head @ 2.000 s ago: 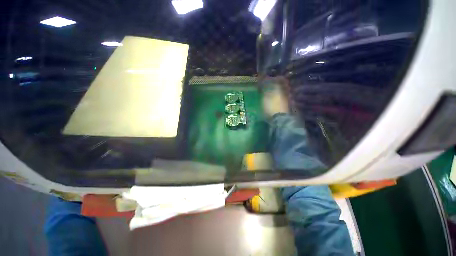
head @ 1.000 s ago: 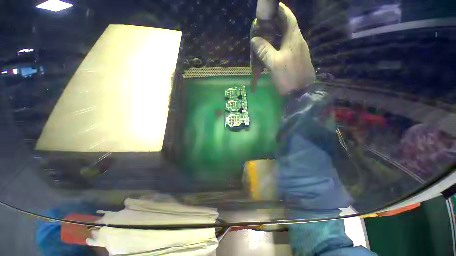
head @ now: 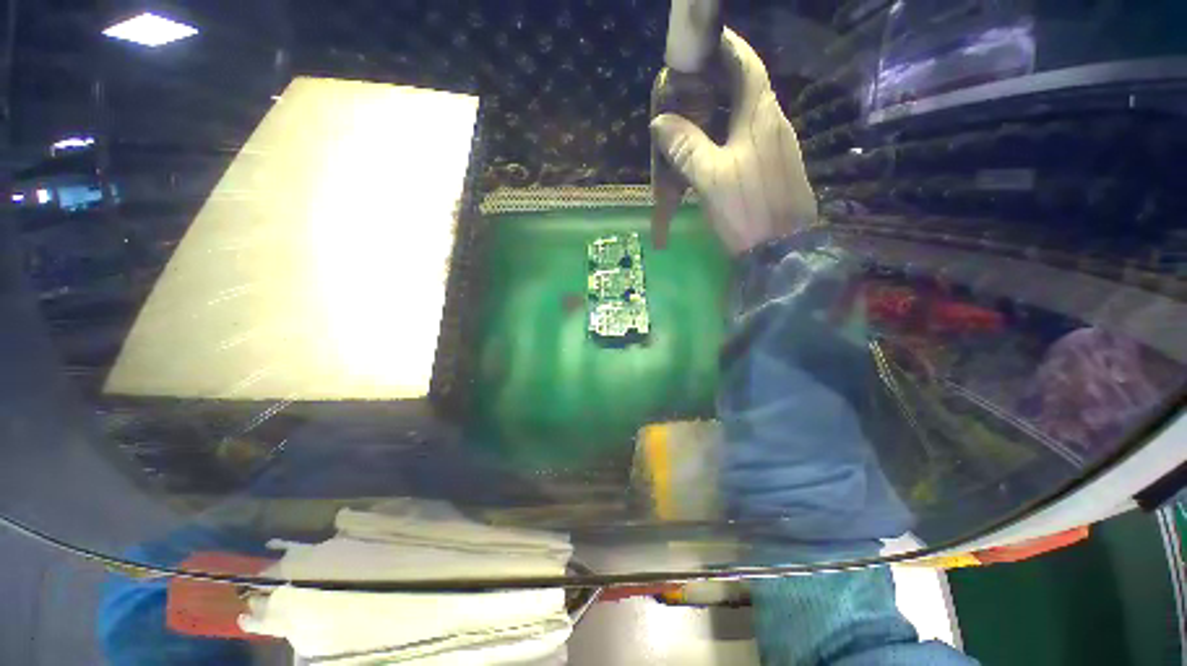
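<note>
A green circuit board panel (head: 617,289) with three joined sections lies on the green work mat (head: 547,390) behind the cabinet window. My right hand (head: 739,150), in an off-white glove, is closed around a slim air nozzle (head: 693,37) with a pale upper tube. The nozzle's dark tip points down just beyond and right of the board's far end, apart from it. My left hand is not visible; only a blue sleeve (head: 143,625) shows at the lower left, partly behind red padding (head: 215,596).
A large cream panel (head: 313,247) slants at left in the window. White cloths (head: 430,618) lie on the red padding. A grey pad with yellow edging (head: 680,468) sits left of my right forearm. A dark-green conveyor (head: 1054,605) runs at lower right.
My right hand has moved up and away from the mat's right edge and now holds the nozzle. The view has shifted closer to the window. The board stays on the mat.
</note>
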